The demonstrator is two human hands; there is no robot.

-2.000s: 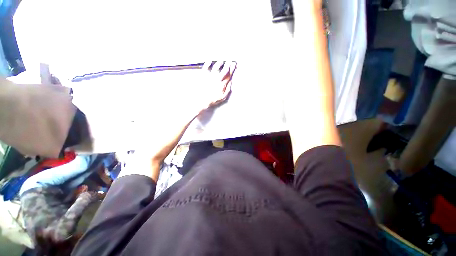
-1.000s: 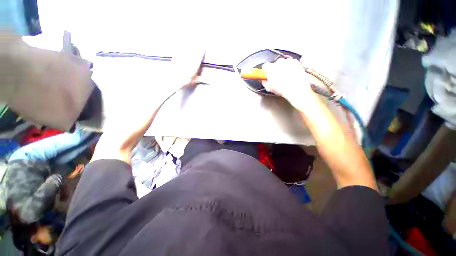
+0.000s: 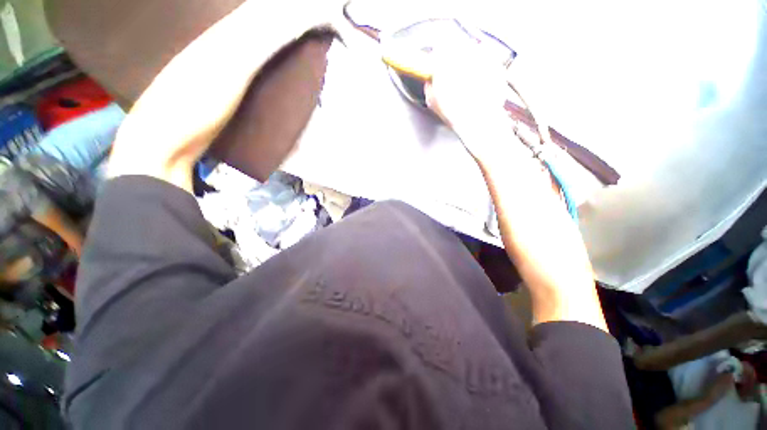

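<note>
My right hand [image 3: 471, 88] is closed on the orange handle of a steam iron [image 3: 450, 38], which rests on the white table cover [image 3: 664, 243]. A narrow dark strip [image 3: 580, 153] lies flat and slanting. It shows to the right of the iron, and a short dark length also shows at its upper left. My left hand [image 3: 324, 15] is at the top edge, washed out by glare, so its fingers and any hold cannot be made out. A brown panel [image 3: 273, 113] hangs at the near table edge beneath my left forearm.
A larger brown cloth area [image 3: 139, 42] is at the upper left. A blue hose [image 3: 563, 189] runs beside my right forearm. A grey-white cloth heap [image 3: 269, 210] lies below the near edge. Another person's arm [image 3: 702, 340] is at the lower right, and a camouflage sleeve is at far left.
My view has turned, so the table slants. My right hand took hold of the iron between the first two frames and still holds it. My left arm now reaches to the top edge.
</note>
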